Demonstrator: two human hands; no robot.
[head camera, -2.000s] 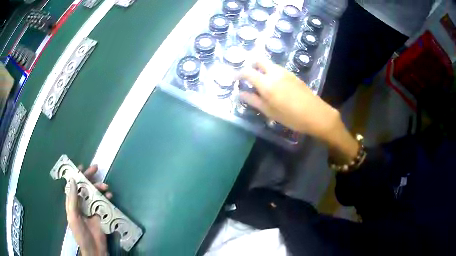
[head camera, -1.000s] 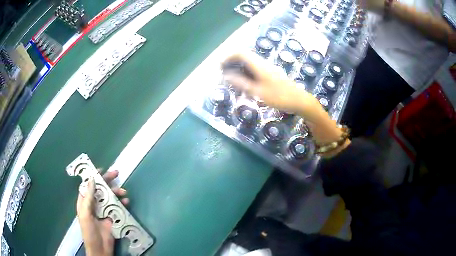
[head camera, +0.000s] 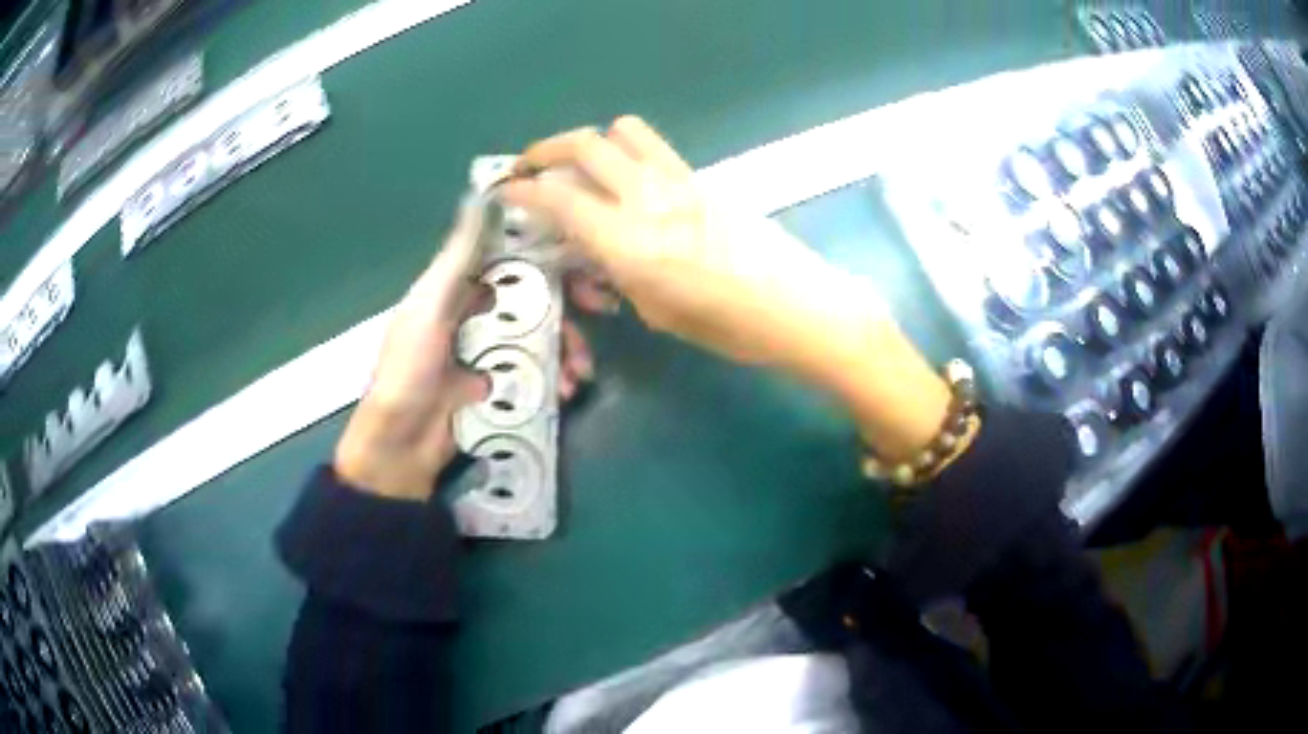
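Observation:
A light grey four-seat housing bar (head camera: 512, 387) stands lengthwise in my left hand (head camera: 416, 366), which grips it from the left with fingertips showing at its right edge. The three lower round seats look pale, with no black ring in them. My right hand (head camera: 617, 215) is over the top seat, its fingertips touching or just above it; it is slightly blurred. The fingers hide the top seat, and whether they hold an insert cannot be seen. A clear blister tray (head camera: 990, 323) with rows of black round inserts lies at the right.
Other grey bars (head camera: 223, 161) lie along the green belt at the left, one scalloped bar (head camera: 89, 413) on edge. A dark ribbed pile (head camera: 86, 631) is at the lower left. More trays continue at the far right.
The view has turned, so the trays now sit farther right. My right hand has left the tray and come to the bar's top end. The bar is now more upright, near the middle.

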